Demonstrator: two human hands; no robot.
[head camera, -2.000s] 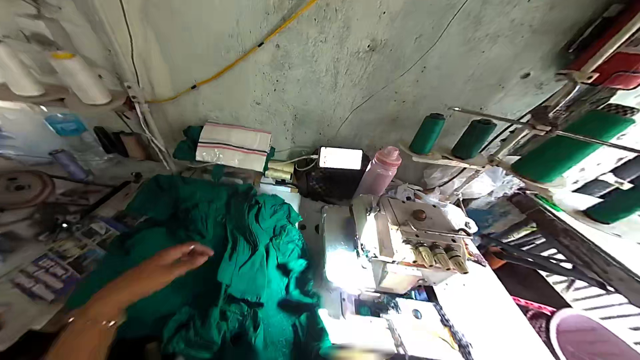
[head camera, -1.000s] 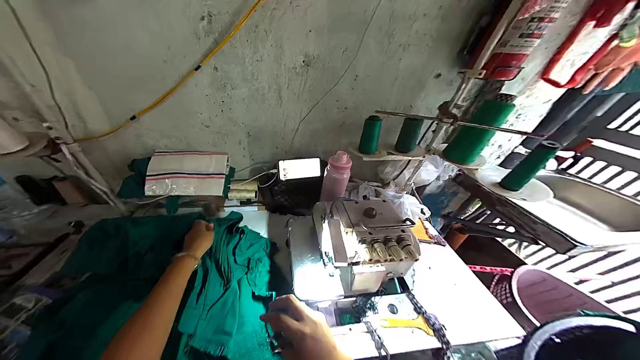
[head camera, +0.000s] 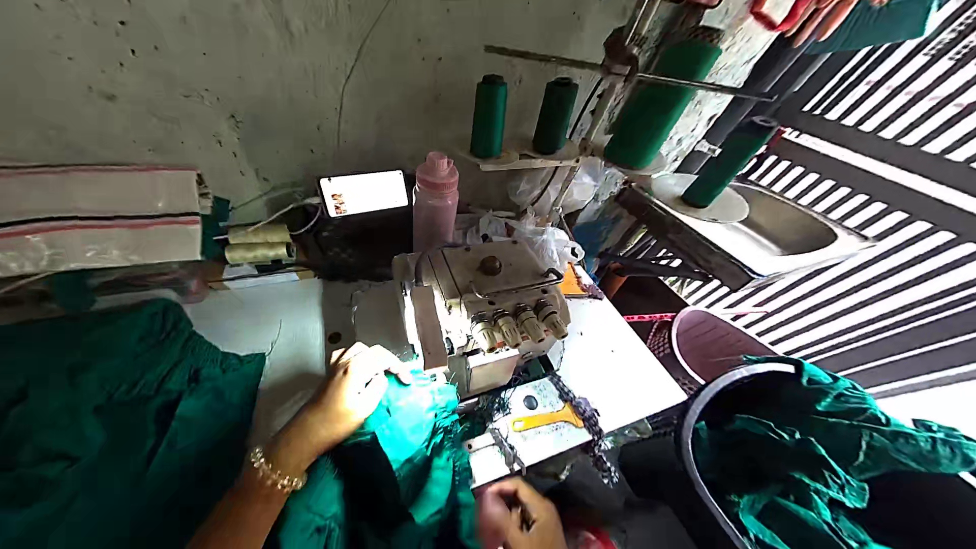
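Note:
My left hand (head camera: 358, 387), with a beaded bracelet at the wrist, holds the upper edge of a green cloth piece (head camera: 412, 415) at the left front of an overlock sewing machine (head camera: 488, 293). Lamplight falls brightly on that cloth. My right hand (head camera: 522, 515) is low at the bottom edge, right beside the hanging part of the cloth; it is blurred, its fingers curled, and whether it grips the cloth is unclear. More green fabric (head camera: 114, 412) lies on the left of the table. A yellow-handled tool (head camera: 547, 418) rests on the machine's front plate near dark thread chains (head camera: 583, 419).
Behind the machine stand a pink bottle (head camera: 436, 202) and a lit phone (head camera: 364, 193). Green thread cones (head camera: 489, 118) sit on a stand. At right are a black bin (head camera: 705, 427) holding green cloth, a pink basket (head camera: 709, 343) and a metal sink (head camera: 785, 221).
The view has swung right. My left hand has moved from the cloth pile to the front of the machine, with a cloth piece in it. The right hand, unseen two seconds ago, is lower now.

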